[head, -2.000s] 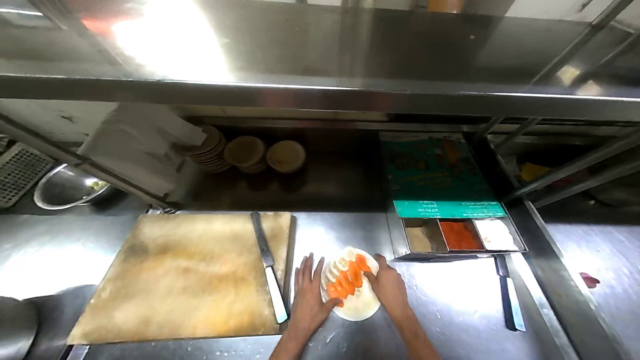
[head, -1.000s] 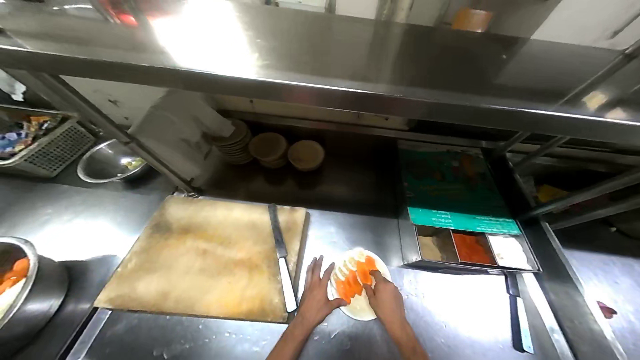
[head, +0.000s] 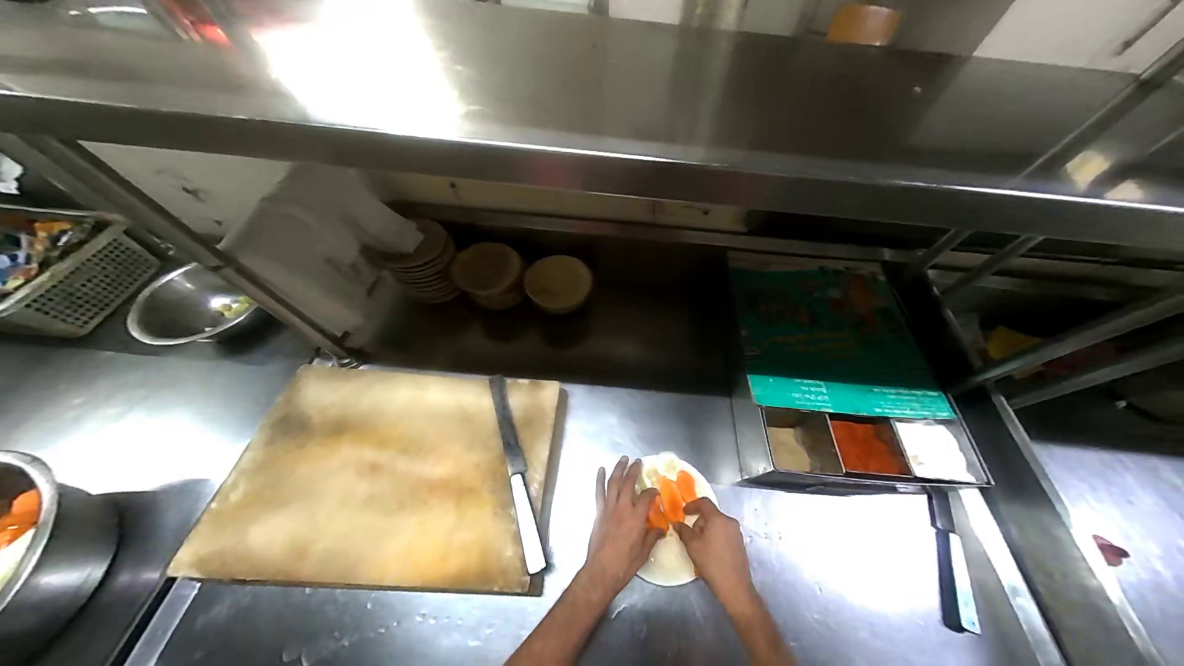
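Observation:
A small white plate lies on the steel counter, bearing orange carrot slices and pale slices behind them. My left hand rests at the plate's left side, its thumb and fingers touching the carrot slices. From the right, my right hand reaches over the plate with its fingertips at the carrot pieces. Whether either hand pinches a slice cannot be told. Left of the hands, a knife with a white handle lies on a stained cutting board.
A steel box with powder compartments and a green cover stands right of the plate, a second knife in front of it. Stacked bowls are under the steel shelf. Steel bowl, plastic basket and steel pot are left.
The view has shifted left, bringing the pot and basket further into sight. Both hands stay at the plate; the carrot slices lie differently, and my left fingers now reach over its left edge.

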